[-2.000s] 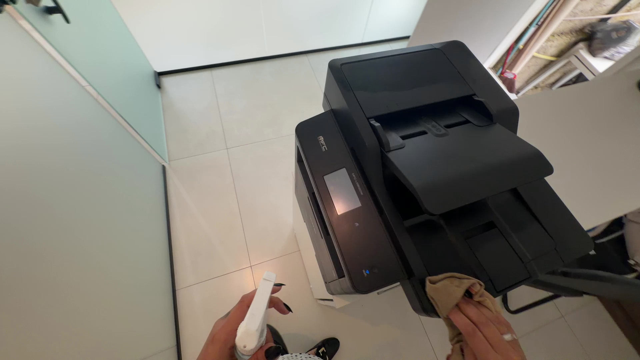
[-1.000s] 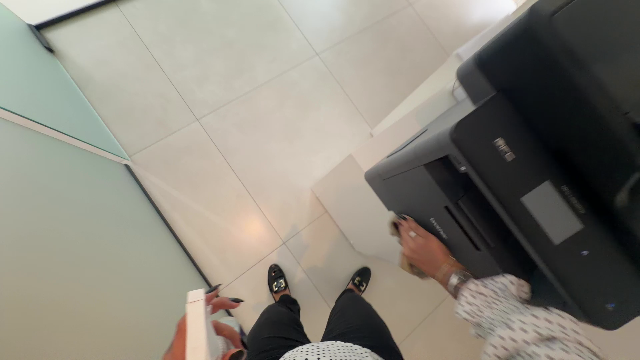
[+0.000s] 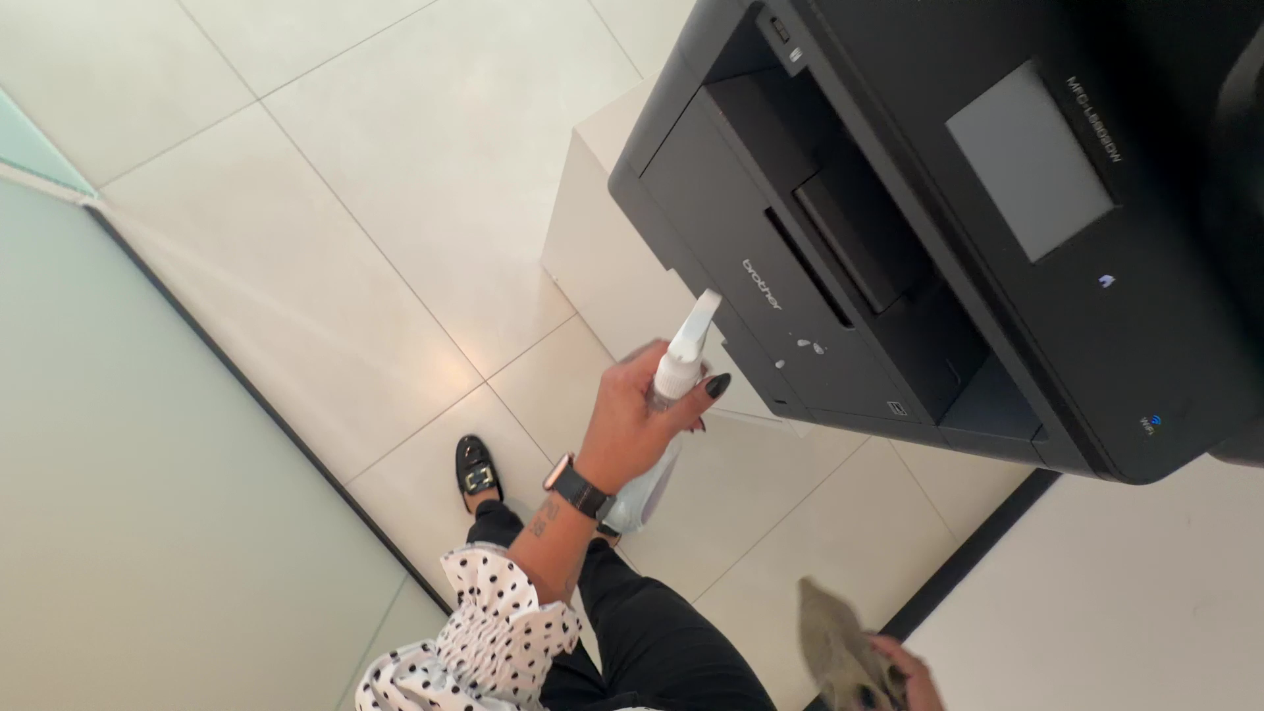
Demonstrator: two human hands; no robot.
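Note:
My left hand [image 3: 632,415] grips a spray bottle [image 3: 681,370] by its neck, with the white nozzle pointing at the front of a black Brother multifunction printer [image 3: 711,237]. Several whitish wet spots [image 3: 810,346] show on the printer's front panel, below the maker's name. The bottle's translucent body hangs beneath my wrist, partly hidden by it. At the bottom right, my right hand [image 3: 908,671] holds a crumpled tan cloth [image 3: 834,637], away from the printer; the frame's lower edge cuts this hand off.
Under the printer stands a white cabinet [image 3: 602,237]. A frosted glass panel [image 3: 148,444] with a dark bottom edge runs along the left. A white surface [image 3: 1116,592] lies at the lower right. My shoe [image 3: 476,469] rests on the pale floor tiles [image 3: 395,178].
The spray bottle in my left hand has come up to the printer's front. My right hand, on the printer's front a second ago, has moved away with the cloth. Whitish spots now show on the panel.

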